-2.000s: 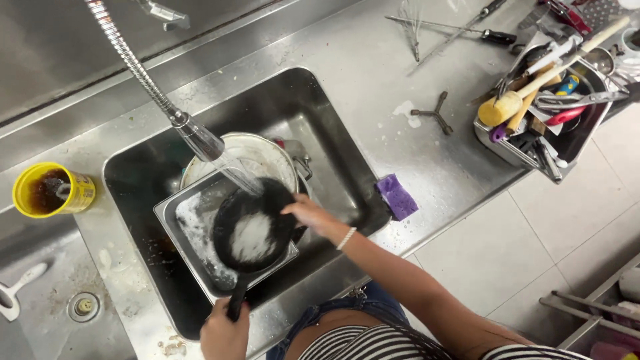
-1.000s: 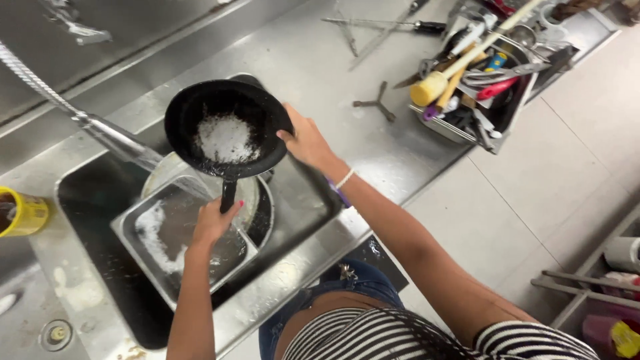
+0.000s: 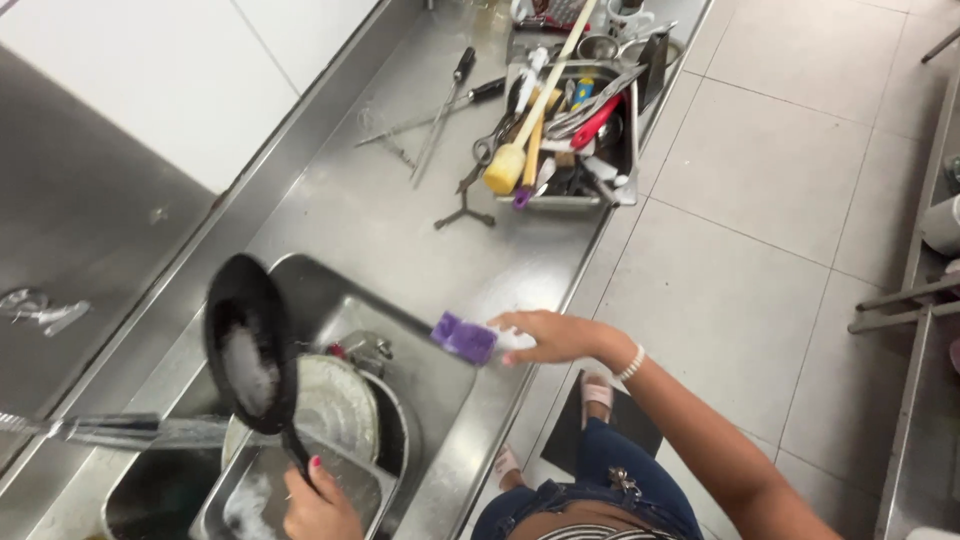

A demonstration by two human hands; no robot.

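My left hand (image 3: 321,504) grips the handle of a black frying pan (image 3: 251,345), tilted up over the sink, with a whitish patch on its inside. Beside the purple sponge (image 3: 463,338) at the sink's right edge, my right hand (image 3: 547,337) reaches with fingers apart, holding nothing. Water runs from the spray faucet (image 3: 112,430) across the sink behind the pan. Below lie a rectangular metal pan (image 3: 375,480) holding sudsy water and a round pale lid or plate (image 3: 337,409) in a larger round pot.
A metal container (image 3: 630,165) full of utensils stands on the steel counter (image 3: 360,225). Near it lie a three-armed metal piece (image 3: 464,215), two black-handled rods (image 3: 442,112) and a whisk (image 3: 386,142). A metal shelf (image 3: 907,375) stands at the far right, across the tiled floor.
My right hand has let go of the frying pan's rim and moved right to the purple sponge. The pan, first low over the rectangular pan, is now raised and tilted. The view has shifted right.
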